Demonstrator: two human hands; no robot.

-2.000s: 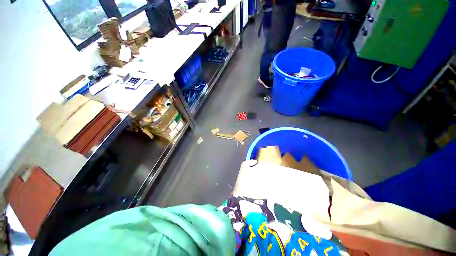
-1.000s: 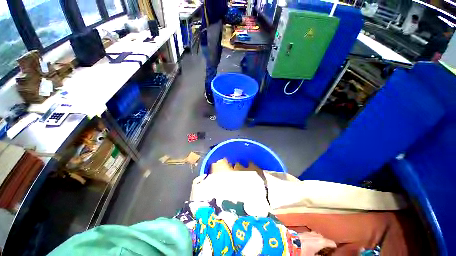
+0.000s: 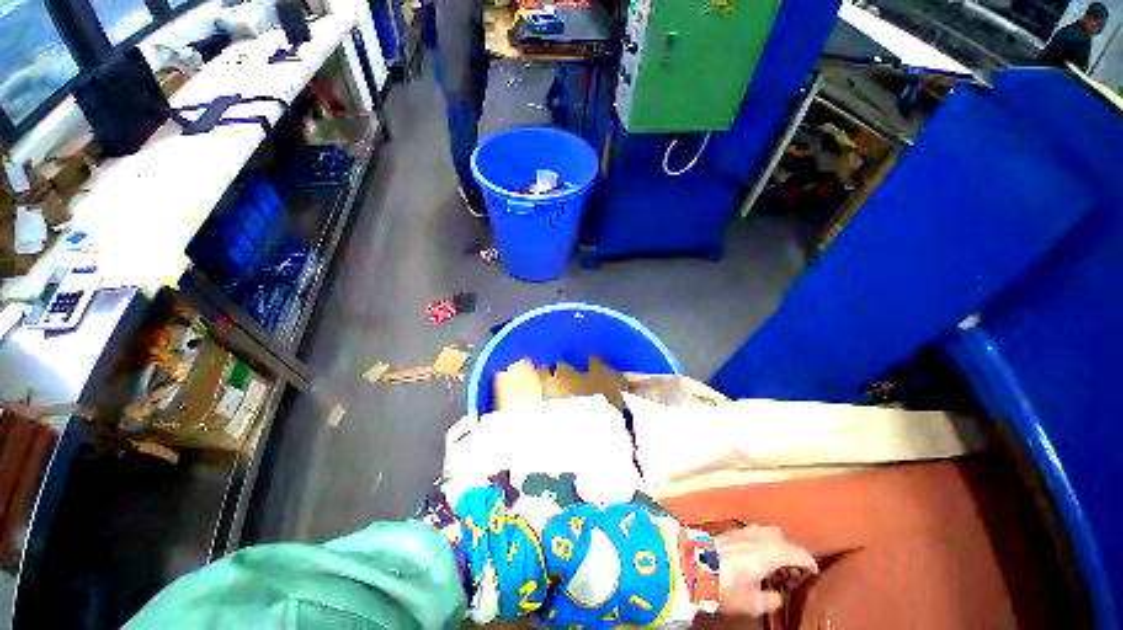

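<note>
A broad rust-brown sheet lies at the bottom right, with a dark slit or fold in it. My left hand, bare below a patterned sleeve cover, is on the sheet's left part. Its fingers are curled and pinch the sheet beside the fold; the fingertips are partly hidden. A pale cream sheet lies along the far edge and drapes at its left end towards a blue tub with tan waste in it. My right hand is out of the picture.
A blue machine body rises at the right. A second blue tub stands beyond, near a person's legs and a green control box. A white bench runs along the left. Scraps lie on the floor.
The view has swung right and down, so more of the rust-brown sheet and my left hand show. The teal-handled tool seen at the bottom right one second ago is out of view.
</note>
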